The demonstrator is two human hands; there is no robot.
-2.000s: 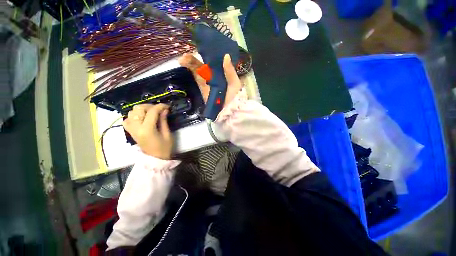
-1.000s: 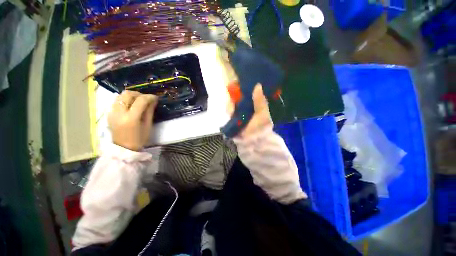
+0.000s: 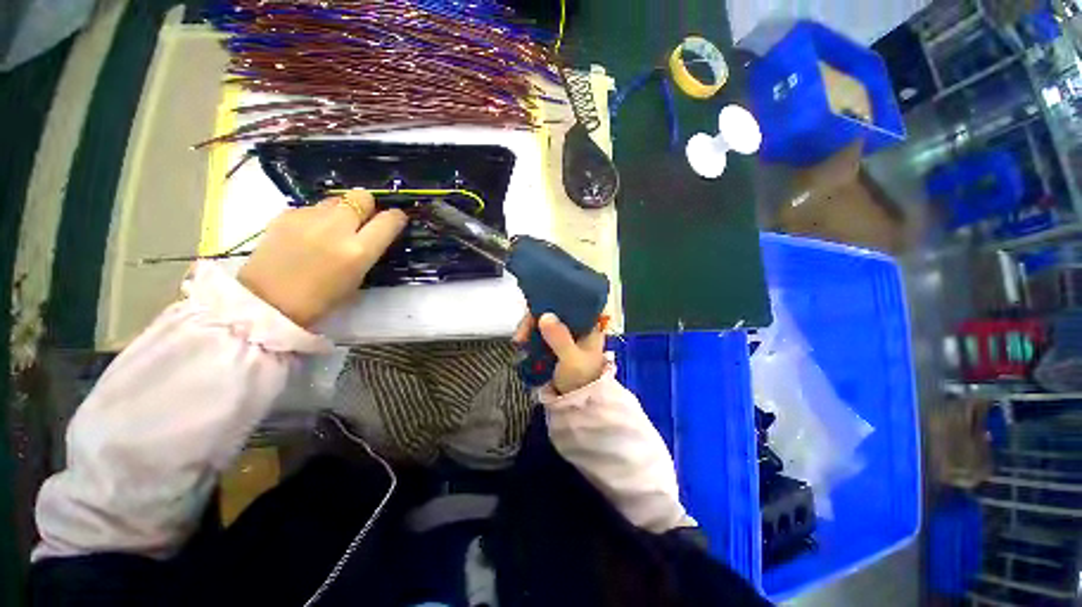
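A black socket housing [image 3: 403, 160] lies on the white-covered board [image 3: 415, 311], its open back facing up. A yellow-green wire [image 3: 457, 195] runs across it. My right hand [image 3: 574, 351] holds the dark blue soldering gun [image 3: 558, 285], its metal tip pointing left into the middle of the housing. My left hand [image 3: 314, 251] reaches over the housing's left part with fingertips together near the gun tip. A thin dark wire [image 3: 196, 257] sticks out to the left of the hand. What the fingertips hold is hidden.
Red-brown wires [image 3: 380, 89] fan out beyond the housing, blue ones behind them. The coiled iron stand [image 3: 589, 170] is right of them. A yellow tape roll [image 3: 698, 68] and white spool [image 3: 724, 141] lie on the green mat. A large blue crate [image 3: 837, 285] holding black housings stands at right.
The gun has swung from the stand to the housing, its tip now inside it. My left hand stays at the housing, its fingers now closer to the middle. The view has shifted rightward.
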